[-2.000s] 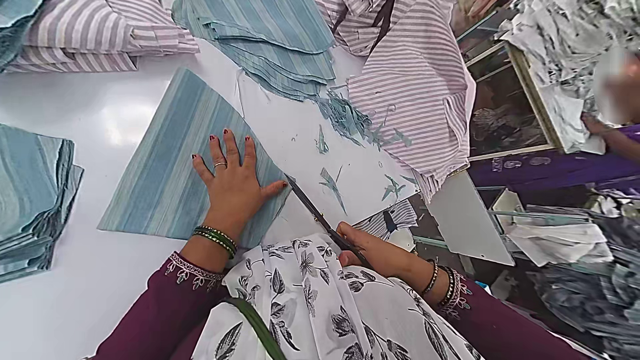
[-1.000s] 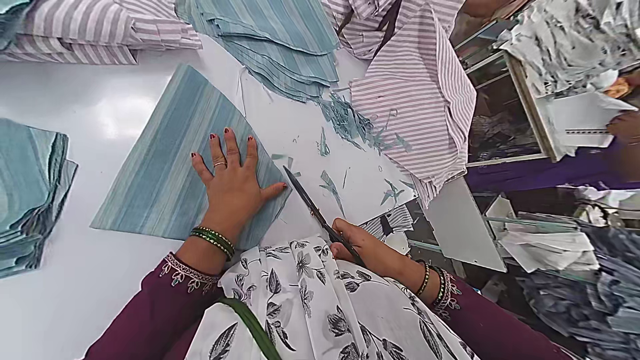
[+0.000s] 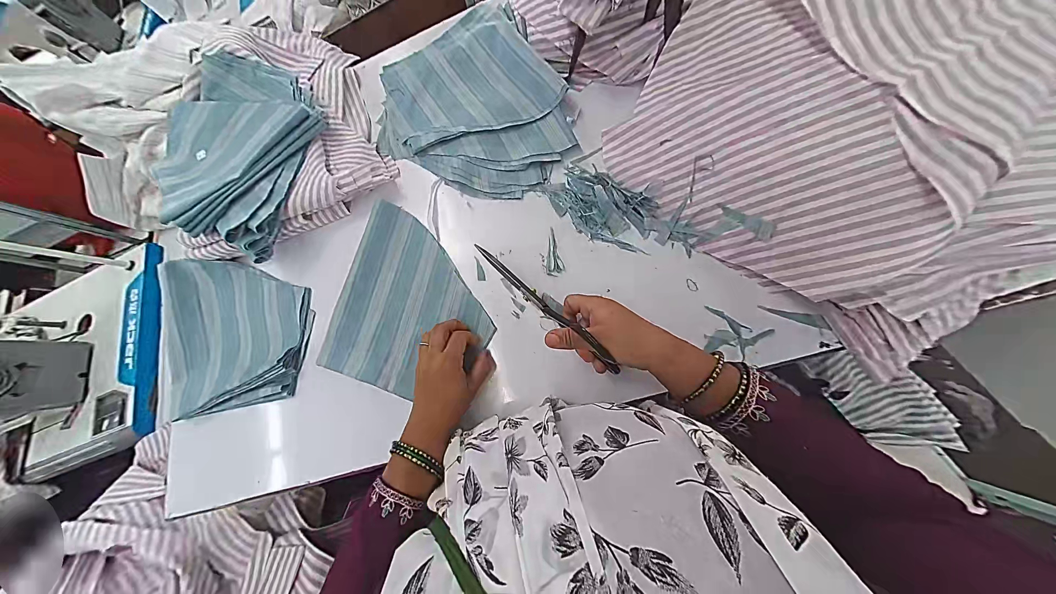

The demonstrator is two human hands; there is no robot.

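My left hand (image 3: 450,363) has its fingers curled at the lower right edge of a blue striped fabric piece (image 3: 400,297) lying on the white table; the fingertips seem to pinch the cloth edge. In my right hand (image 3: 606,330) is a pair of dark metal fabric scissors (image 3: 528,289), blades together and pointing up and left, just right of the fabric piece. Thin blue fabric offcuts (image 3: 606,206) lie in a heap beyond the scissors, and a few small scraps (image 3: 553,254) are scattered nearby.
Stacks of blue striped pieces lie at the left (image 3: 231,330), upper left (image 3: 239,157) and top middle (image 3: 478,99). Pink-striped fabric (image 3: 792,157) covers the table's right side. A sewing machine (image 3: 124,346) stands beyond the left edge. Striped garments (image 3: 206,528) lie below the table's front edge.
My left hand was spread flat on the blue piece; its fingers are now curled at the edge. The scissors have moved away from that edge. The view has shifted to show more on the left.
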